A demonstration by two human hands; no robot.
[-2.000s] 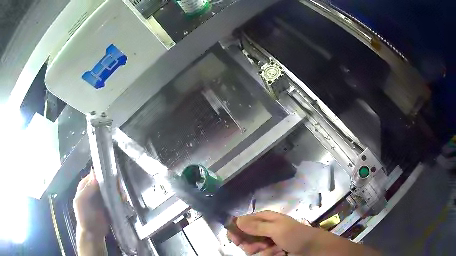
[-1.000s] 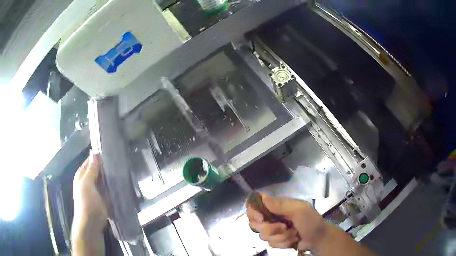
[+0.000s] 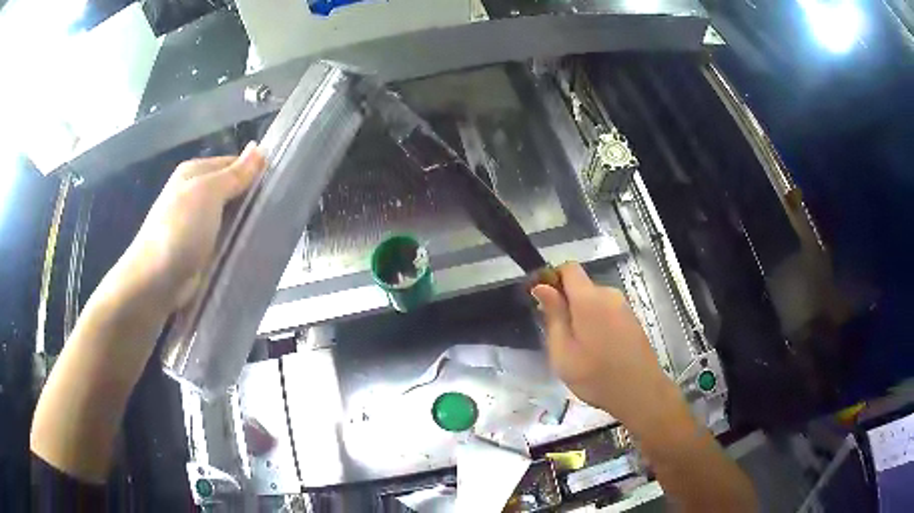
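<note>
My left hand [image 3: 205, 205] holds the long silvery squeegee [image 3: 271, 225] by its left edge, tilted, upper end pointing away from me. My right hand [image 3: 591, 336] grips the handle of the solder paste spatula [image 3: 481, 205]. The spatula's blade points up and left, its tip at or close to the squeegee's upper end; I cannot tell if they touch. The green solder paste jar [image 3: 404, 273] stands open on the near edge of the stencil frame [image 3: 481, 280], grey paste inside. The stencil [image 3: 361, 212] lies behind, partly hidden by both tools.
A green jar lid [image 3: 454, 411] lies on crumpled pale wiping paper [image 3: 501, 376] in front. The crossbeam [image 3: 421, 75] runs across the back. A side rail [image 3: 656, 271] with a small pneumatic cylinder [image 3: 610, 162] is at the right. A monitor corner [image 3: 895, 451] shows lower right.
The view has shifted, showing the lid and paper. The squeegee has swung from near upright to a rightward slant. The spatula's blade has moved from near the jar up to the squeegee's upper end.
</note>
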